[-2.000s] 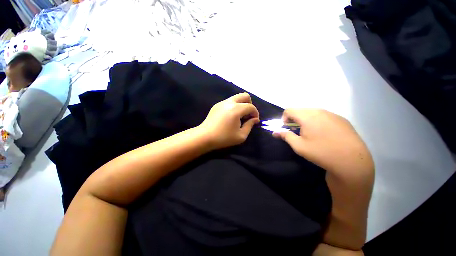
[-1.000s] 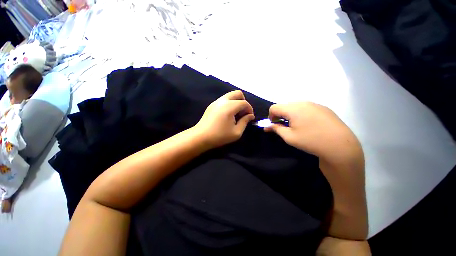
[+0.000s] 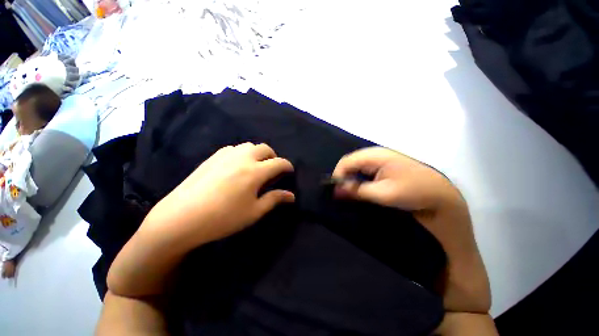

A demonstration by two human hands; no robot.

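A pile of black garments (image 3: 328, 269) with stepped, pointed edges at the left fills the table edge in front of me. My left hand (image 3: 246, 187) lies over the pile, its thumb and fingers apart, with nothing seen in it. My right hand (image 3: 387, 180) is blurred and closed around small dark thread snips (image 3: 330, 180), whose tip points left over the black cloth. Most of the snips is hidden by my fingers.
Another black garment heap (image 3: 545, 72) lies at the right edge of the white table (image 3: 519, 216). Tangled white strips (image 3: 223, 33) lie at the back. At far left a small child (image 3: 36, 111) lies by a grey-blue pillow (image 3: 62, 154).
My left hand has moved left and towards me, and its fingers have spread from their pinch. My right hand has moved slightly down. The snips' bright blades now look dark and blurred.
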